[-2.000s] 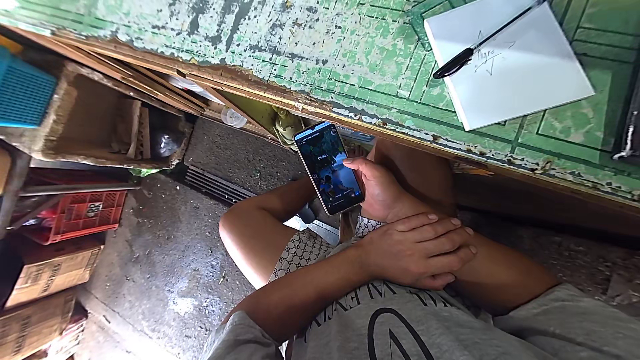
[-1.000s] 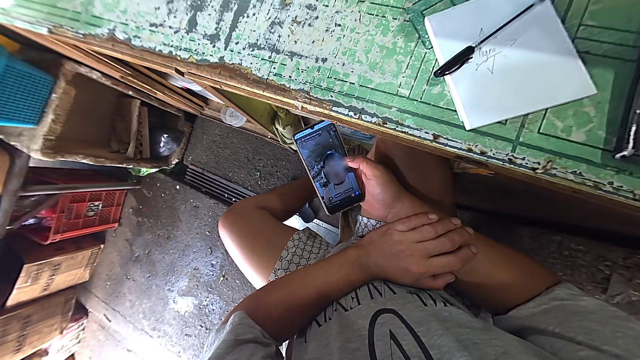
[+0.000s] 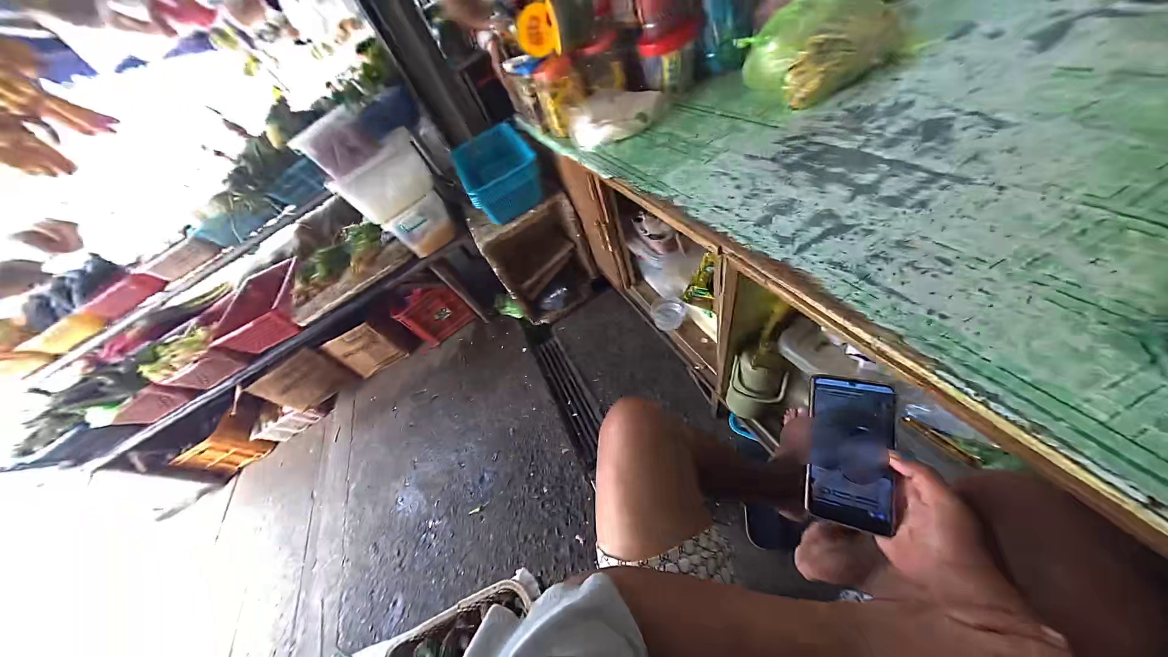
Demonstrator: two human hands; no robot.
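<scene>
My right hand (image 3: 940,529) holds a smartphone (image 3: 851,456) upright above my lap, with the thumb at the right edge of its lit screen. The screen's content is blurred. My left forearm crosses the bottom of the view, and my left hand (image 3: 1013,628) lies across my right forearm near the lower edge. Its fingers are largely cut off or blurred. Beyond the phone runs the wooden edge of a worn green tabletop (image 3: 876,182).
Cabinet shelves under the table hold an olive plastic container (image 3: 757,383) and a clear cup (image 3: 668,314). Blue baskets (image 3: 500,173) stand on a wooden box. Produce trays, cardboard boxes (image 3: 301,378) and a red crate (image 3: 433,315) line the left. A floor grate (image 3: 566,388) runs beside my knee.
The view has swung left and up, bringing the produce stand and jars into sight; the paper and pen have left it. The phone stays in my right hand, and its screen picture has changed.
</scene>
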